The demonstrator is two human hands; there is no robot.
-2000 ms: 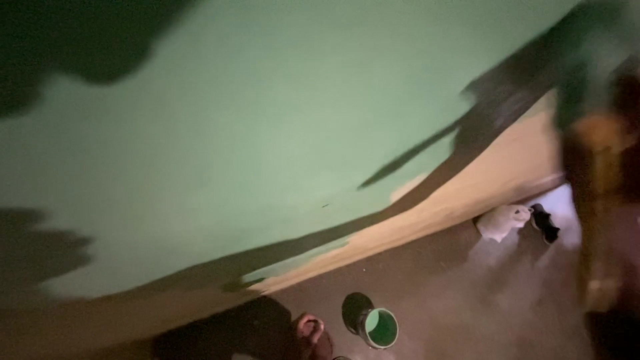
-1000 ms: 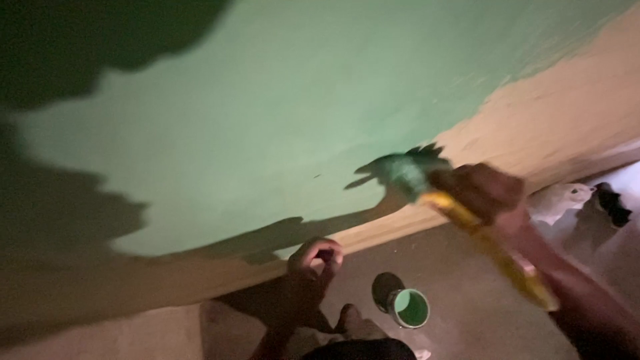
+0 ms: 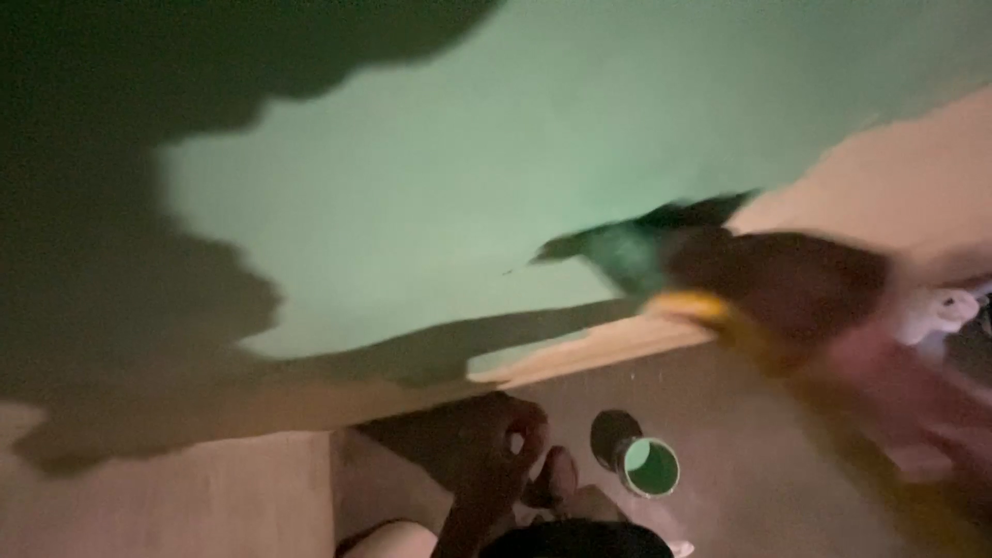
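Blurred by motion, a paintbrush [image 3: 632,256] with green bristles and a long yellow handle lies against the wall [image 3: 434,194], which is green above and bare beige along its lower edge. My right hand [image 3: 775,283] is closed around the brush near its head. Low in the view, my left hand [image 3: 527,430] is curled with a small gap between thumb and fingers; no object shows in it. Right of that hand, a round container [image 3: 651,468] of green paint stands on the floor.
At the right edge a whitish object [image 3: 939,310] lies near the foot of the wall, beside something dark. My foot [image 3: 559,474] is on the floor close to the paint container. Dark shadows cover the wall's left side.
My right hand and the brush, blurred at the right edge two seconds ago, are now at the wall near the middle. My left hand shows lower than a second ago.
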